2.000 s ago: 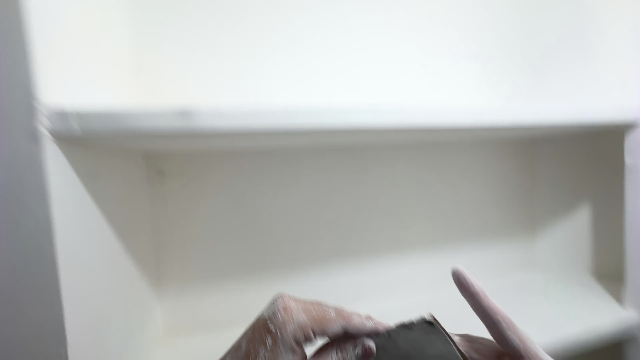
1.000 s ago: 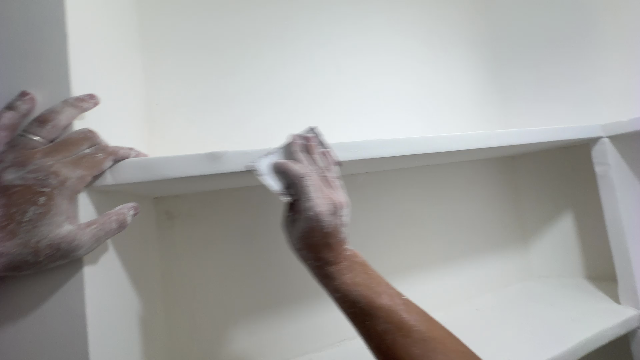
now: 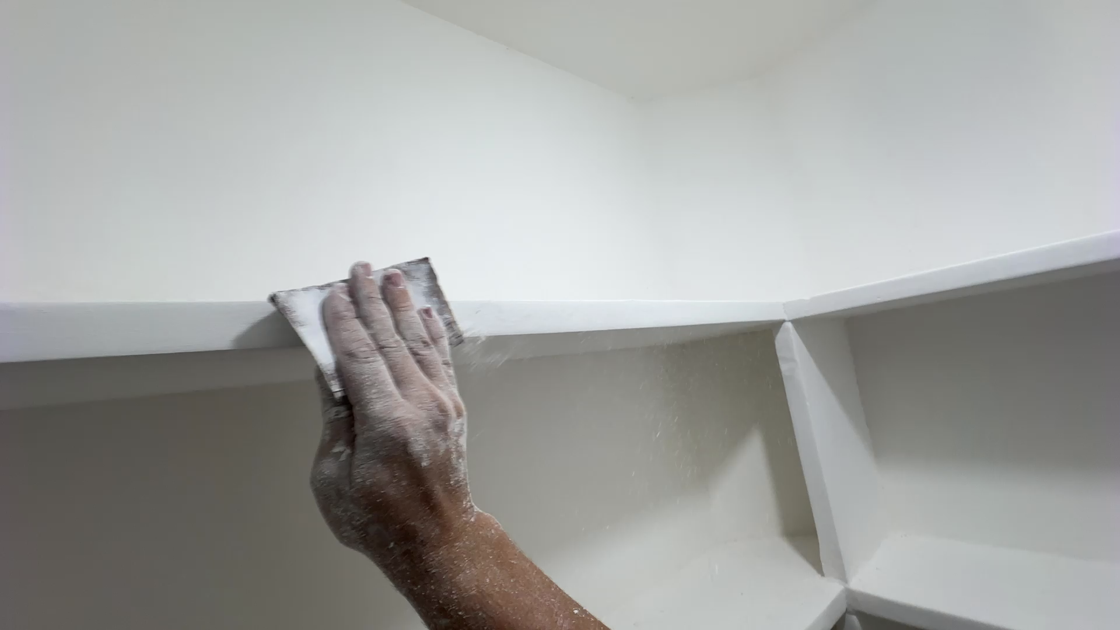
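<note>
My right hand [image 3: 394, 402], coated in white dust, holds a folded sheet of sandpaper [image 3: 306, 319] flat against the front edge of a white shelf [image 3: 595, 317]. The fingers lie extended over the sheet's dusty side, and its dark, worn edges show around them. The thumb is tucked low at the left, by the sheet's bottom corner. Fine dust flies off to the right of the sheet and falls below the shelf. My left hand is out of view.
A white upright divider [image 3: 814, 455] meets the shelf at the right. Beyond it another shelf edge [image 3: 954, 271] runs up to the right. A lower shelf [image 3: 744, 586] lies beneath, and a white wall [image 3: 350, 157] rises behind.
The view has swung to the right. My left hand, spread at the shelf's left end a second ago, has gone out of view. My right hand has moved right along the shelf edge with the sandpaper.
</note>
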